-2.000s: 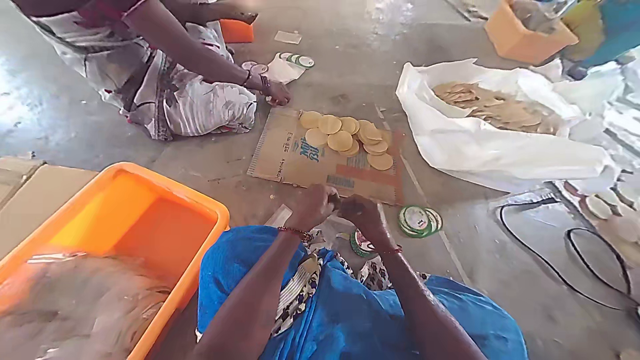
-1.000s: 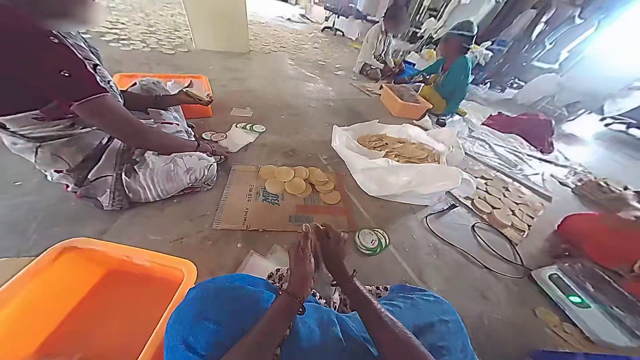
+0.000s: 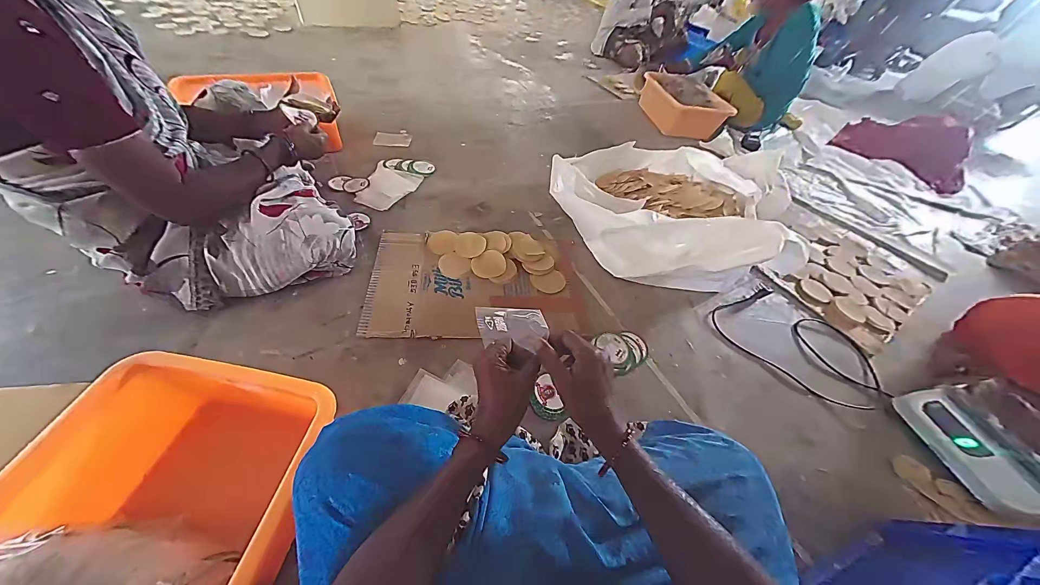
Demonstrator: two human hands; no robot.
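My left hand [image 3: 505, 388] grips the lower edge of a small clear plastic bag [image 3: 510, 323] with printing on it. My right hand [image 3: 583, 382] is at the bag's right lower corner, thumb and fingers close together; whether it pinches the film is hard to tell. Beyond the bag, a flattened cardboard sheet [image 3: 390, 305] bears several round yellowish discs [image 3: 489, 264]. Round green-and-white labels [image 3: 613, 349] lie right of my right hand, and a stack of red-centred ones [image 3: 547, 396] sits between my wrists. More flat clear bags [image 3: 431, 392] lie left of my left hand.
An orange tub [image 3: 313, 406] with plastic bags inside stands at left. A white sack [image 3: 674, 260] of brown discs lies at right, near a black cable [image 3: 800, 394] and a digital scale [image 3: 959, 447]. A co-worker [image 3: 203, 171] sits at left by another orange tub; others sit farther back.
A second ago my hands were together, palms facing, with no bag plainly visible; now a clear bag shows between them. The co-worker's hands at left have come together. The view has shifted.
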